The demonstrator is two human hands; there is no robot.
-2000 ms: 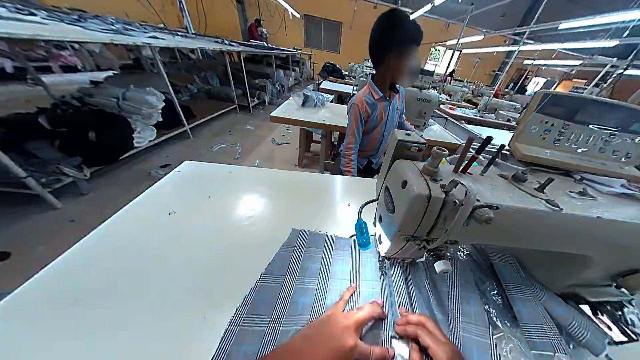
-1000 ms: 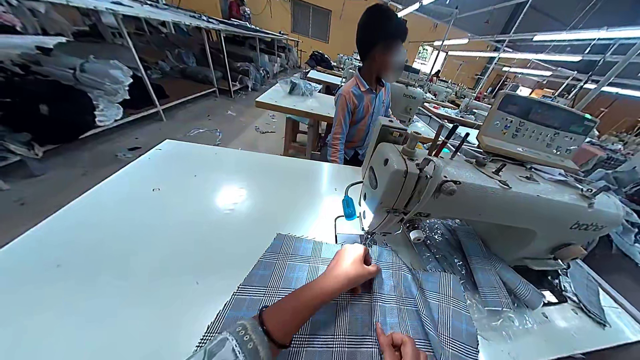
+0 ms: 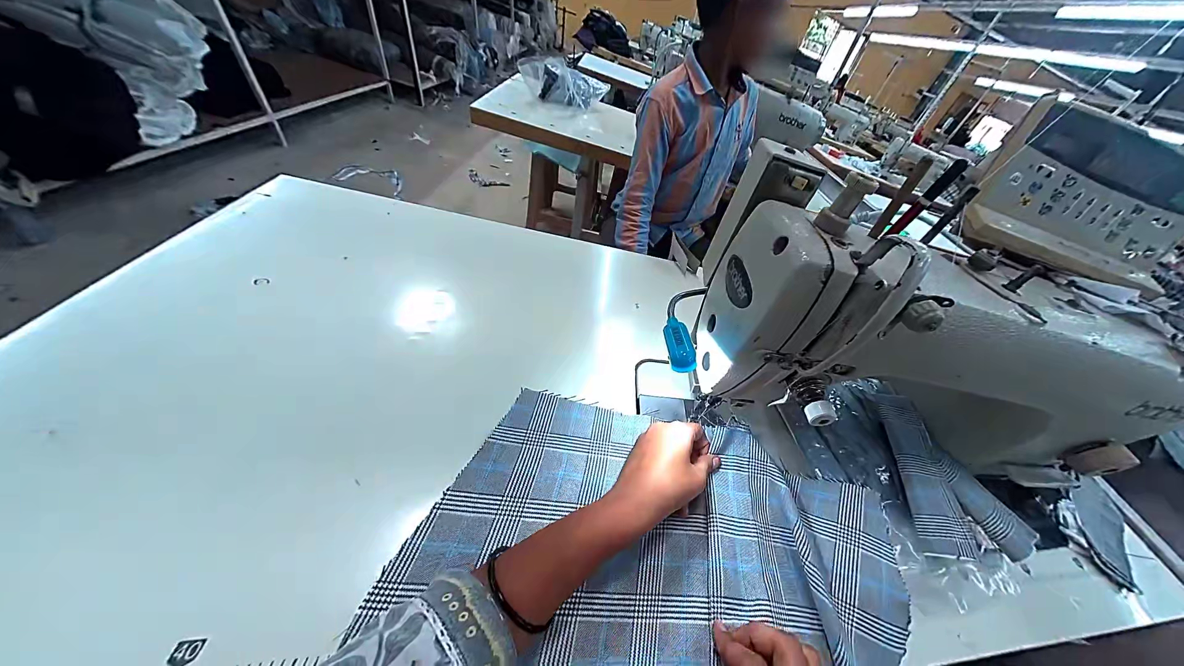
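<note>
A grey-blue plaid fabric piece (image 3: 592, 555) lies on the white table of an industrial sewing machine (image 3: 795, 305), its upper edge near the needle area. My left hand (image 3: 668, 462) grips the cloth with bent fingers just in front of the presser foot, which is partly hidden. At the bottom of the view, my right hand (image 3: 763, 643) touches the fabric near a fold, its fingers curled and partly cut off by the frame. A small blue lamp (image 3: 680, 345) hangs on a bent stalk left of the machine head.
More plaid strips (image 3: 916, 472) and clear plastic lie under the machine arm. A control panel (image 3: 1082, 185) and several upright tools stand atop it. A person (image 3: 689, 139) in a striped shirt stands behind the table, beside another worktable (image 3: 555, 120). Shelves with cloth rise at left.
Two seconds ago both hands lay close together on the cloth; now my left hand is up by the presser foot and my right is lower down. The fabric's far edge has shifted relative to the machine.
</note>
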